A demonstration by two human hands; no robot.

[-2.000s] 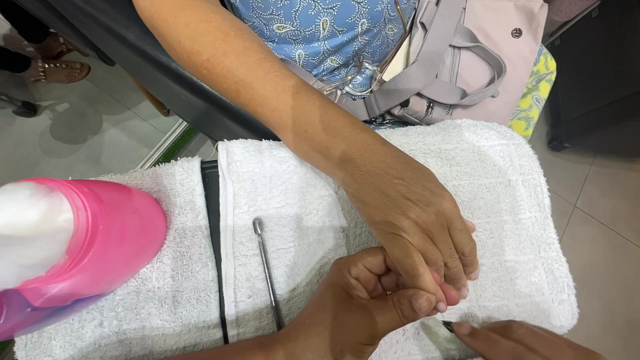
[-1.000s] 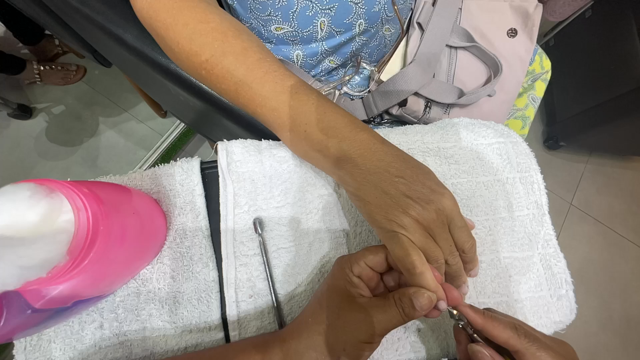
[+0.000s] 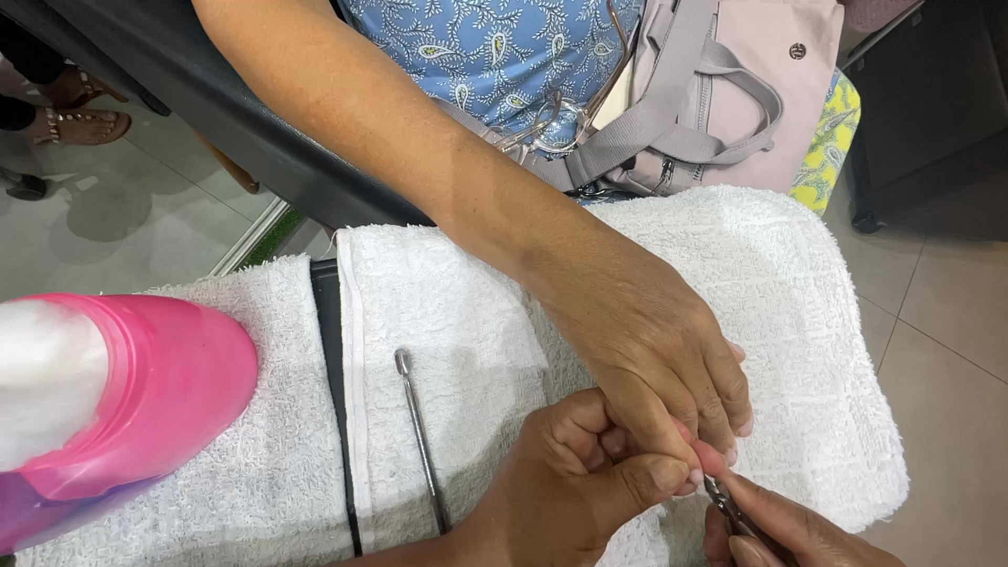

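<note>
My left hand [image 3: 587,472] grips a finger of another person's hand [image 3: 654,315], whose arm reaches down from the top over a white terry towel [image 3: 795,331]. Metal cuticle nippers [image 3: 728,508] are in my right hand [image 3: 795,516], at the lower right, with their tip at the held finger. The fingers of my right hand hide most of the handles. A metal cuticle pusher [image 3: 422,441] lies on the towel left of my left hand, its spoon-shaped end pointing up and away.
A pink plastic container [image 3: 185,378] holding white cotton [image 3: 47,378] stands at the left on another white towel [image 3: 268,472]. A dark gap separates the towels. Beyond them are the person's blue patterned clothing [image 3: 496,55], eyeglasses [image 3: 555,130] and a pale pink bag [image 3: 776,118].
My right hand has moved up and left from the lower right, bringing the nippers to the held finger. My left hand keeps its hold, and the pusher lies where it was.
</note>
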